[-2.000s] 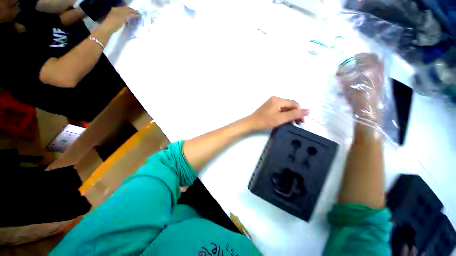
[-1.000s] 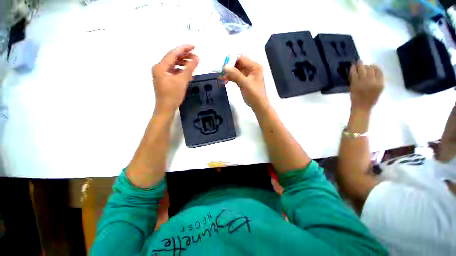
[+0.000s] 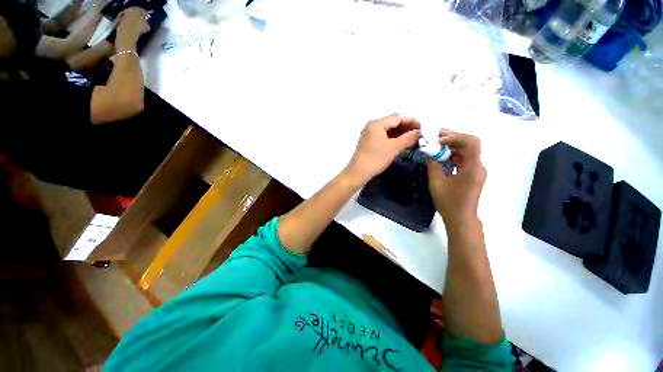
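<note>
My right hand (image 3: 458, 173) holds a small rounded white piece with a blue strip, which looks like the charging case (image 3: 435, 150). My left hand (image 3: 385, 147) has thumb and forefinger together at the case's left side; whether they grip it or a smaller piece cannot be told. Both hands are above the far end of a black foam insert (image 3: 401, 195), which lies on the white table near its front edge. The hands and the case hide much of the insert, including its small cut-outs.
Two black foam inserts (image 3: 571, 200) lie side by side at right. A clear plastic bag (image 3: 515, 93) partly covers a flat black object (image 3: 525, 76). Clear bottles (image 3: 574, 29) and blue cloth are at far right. Open cartons (image 3: 193, 218) stand below the table's left edge. A person (image 3: 116, 91) sits far left.
My right hand was inside the clear bag, then came out with a blue-edged item to the insert. Now both hands are close together around the white piece. The view has swung right, then back left.
</note>
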